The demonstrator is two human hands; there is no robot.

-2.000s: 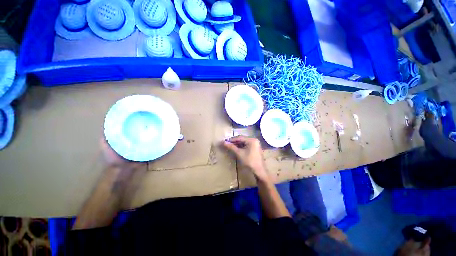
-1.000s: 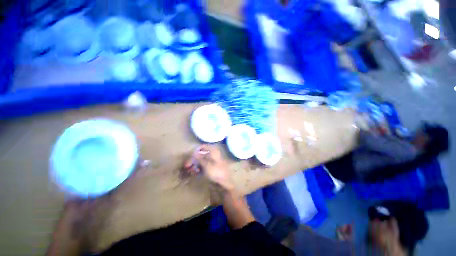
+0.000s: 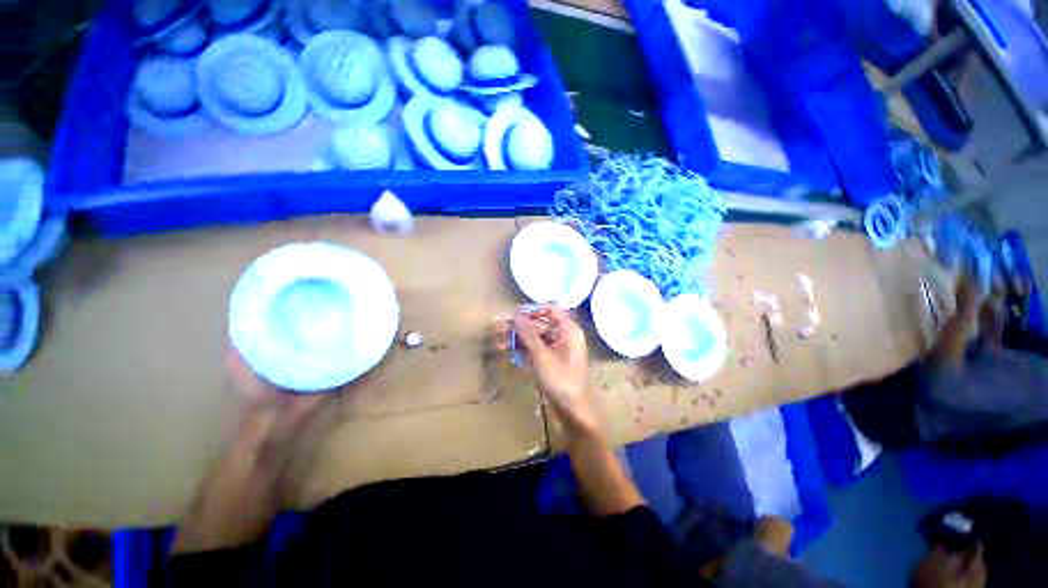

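Note:
My left hand [image 3: 272, 396] holds an upturned light-blue hat [image 3: 313, 316] by its near brim; the fingers under the brim are hidden. My right hand [image 3: 552, 345] is over the cardboard, fingertips pinched on a thin light-blue cord piece [image 3: 517, 351], small and blurred. A small white dot-like part [image 3: 413, 340] lies on the cardboard just right of the hat. Three upturned pale hats, among them the nearest one [image 3: 553, 265], lie in a slanting row beyond and right of my right hand. A tangled blue cord pile [image 3: 655, 218] lies behind them.
A blue tote [image 3: 345, 195] with domed hats stands beyond the cardboard-covered bench [image 3: 138, 402]. A white teardrop-shaped bottle [image 3: 391, 214] stands near its edge. More hats [image 3: 17, 218] are at the far left. Other workers [image 3: 971, 368] sit at the right.
The view swung right, then back. My left hand still holds the hat. My right hand stays near the small hats, now with a strand showing at its fingertips.

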